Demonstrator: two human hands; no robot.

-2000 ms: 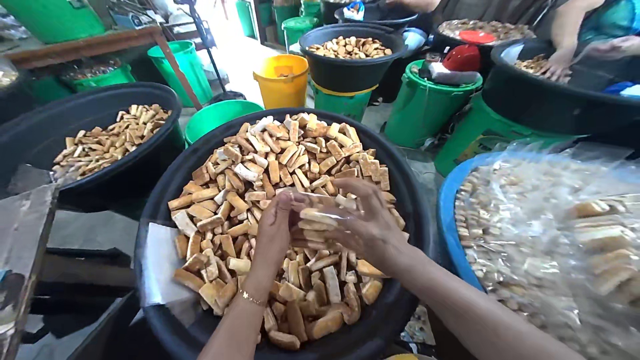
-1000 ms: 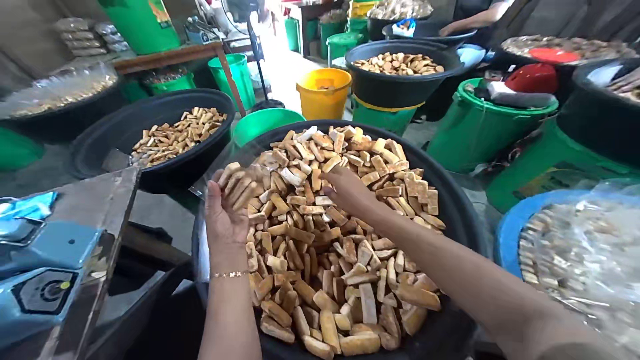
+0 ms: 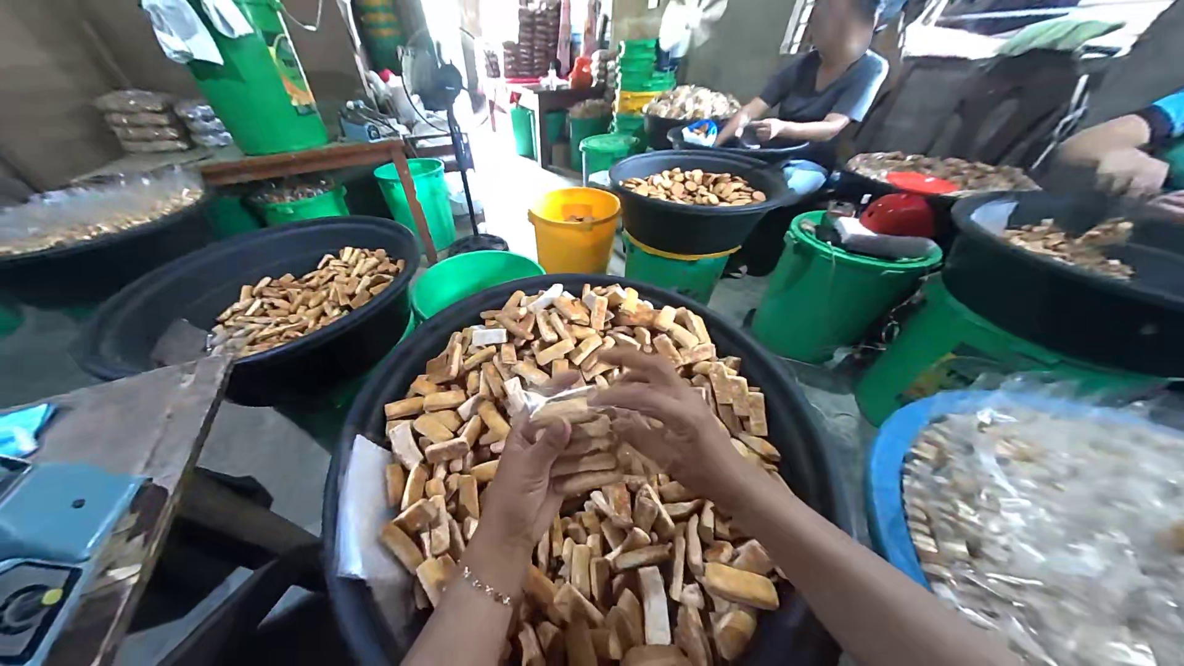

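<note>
A wide black tub (image 3: 814, 444) in front of me is heaped with browned, oblong biscuits (image 3: 740, 585). Above the heap my left hand (image 3: 532, 462), with a bracelet at its wrist, holds a stack of biscuits (image 3: 585, 453) in what looks like a clear plastic bag, whose crumpled edge shows at the top. My right hand (image 3: 661, 416) is at the right side of the stack, fingers spread and bent; whether it grips the bag cannot be told. White sheets, seemingly clear bags (image 3: 363, 509), lie against the tub's left inner wall.
A blue-rimmed tub (image 3: 893, 490) of bagged biscuits stands at right. At left are a wooden table (image 3: 176, 416) with a blue device (image 3: 79, 509) and another black tub (image 3: 139, 314). Beyond are a yellow bucket (image 3: 573, 236), green buckets (image 3: 819, 301) and a seated person (image 3: 814, 102).
A second ago my left hand held biscuits at the heap's left and my right hand reached into the heap; now both hands are together over the middle. The view has shifted.
</note>
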